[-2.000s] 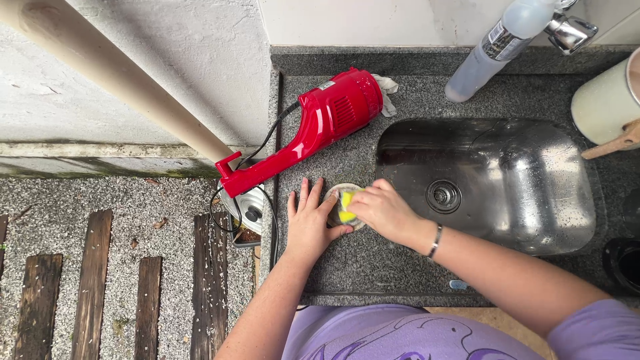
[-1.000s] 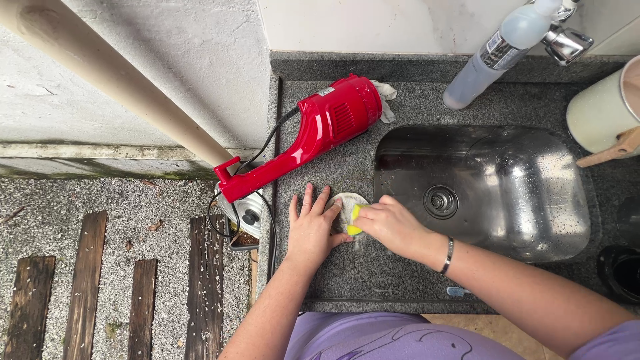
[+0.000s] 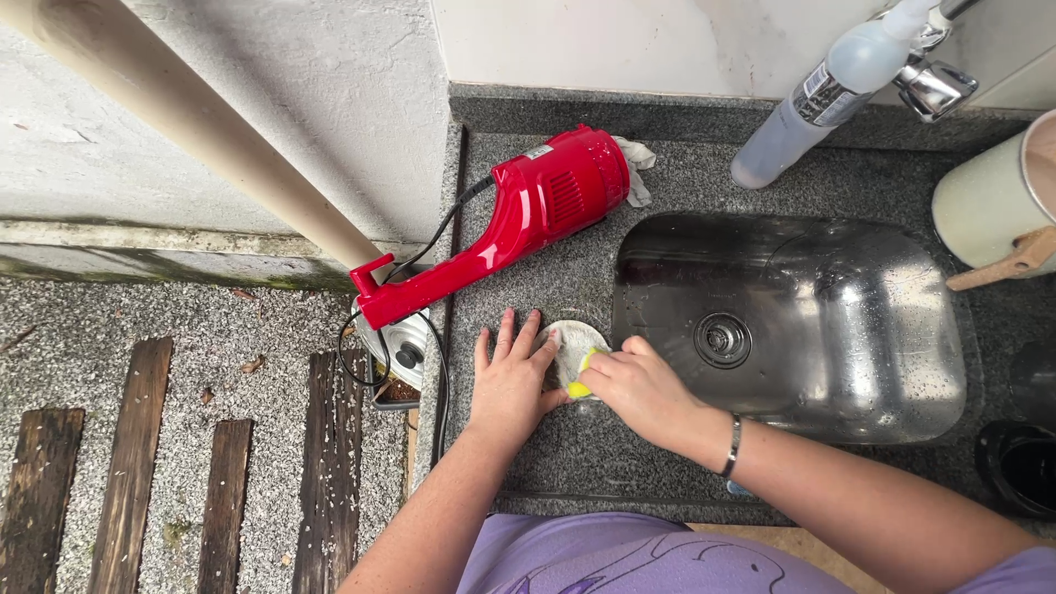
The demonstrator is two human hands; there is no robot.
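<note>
A small round whitish disc [image 3: 574, 340], wet and soapy, lies flat on the speckled granite counter [image 3: 544, 289] left of the sink. My left hand [image 3: 513, 378] rests palm down with fingers spread, its thumb and index finger touching the disc's left edge. In my right hand [image 3: 639, 384] is a yellow sponge [image 3: 584, 379], pressed on the disc's lower right part. Beyond both hands lies a red corded appliance [image 3: 528, 214] with a long handle, its wide end against a whitish cloth [image 3: 637, 169].
To the right is a stainless steel sink [image 3: 792, 330]. Behind it stand a spray bottle [image 3: 804, 115] and a chrome tap [image 3: 934, 87]. A cream pot [image 3: 994, 194] with a brown handle and a black container [image 3: 1019, 466] are at the right. A metal lid [image 3: 400, 338] is beside the counter's left edge.
My right hand and the sponge have shifted slightly over the disc, which is more in sight than two seconds ago. My left hand stays at its left edge.
</note>
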